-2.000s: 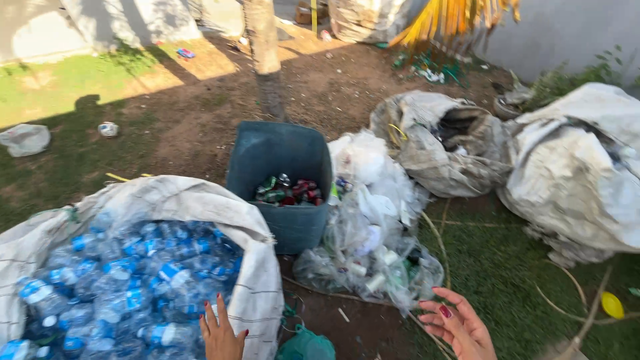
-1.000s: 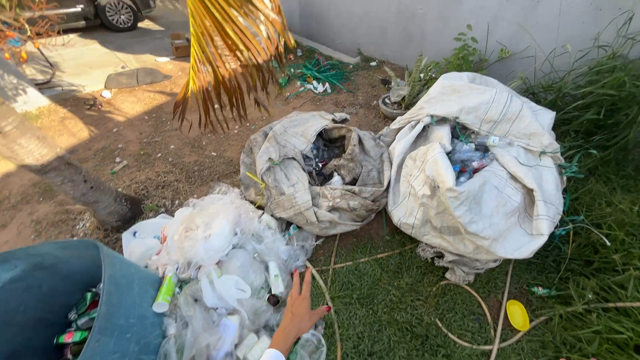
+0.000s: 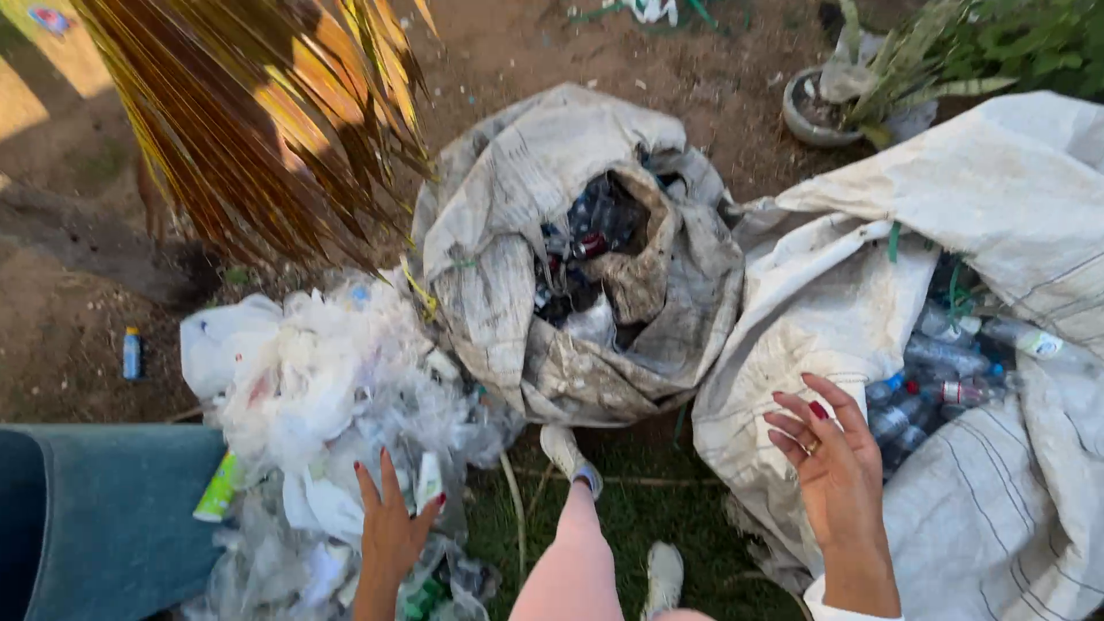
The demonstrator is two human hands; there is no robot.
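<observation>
My left hand, fingers spread and holding nothing, is over a heap of clear and white plastic bags. My right hand, also empty with fingers apart and slightly curled, is in front of a large white woven sack that holds plastic bottles. Between and beyond the hands stands a dirty woven sack, its mouth folded back over dark bottles and a crumpled can. A white bottle lies in the heap beside my left hand.
A teal plastic bin is at the lower left, a green tube-shaped container against it. Dry palm fronds hang at upper left. A hose or cord crosses the grass by my feet. A potted plant stands at upper right.
The view has swung right and downward, away from the sack of clear bottles seen two seconds ago. My right hand, not identifiable one second ago, is now up by the white sack.
</observation>
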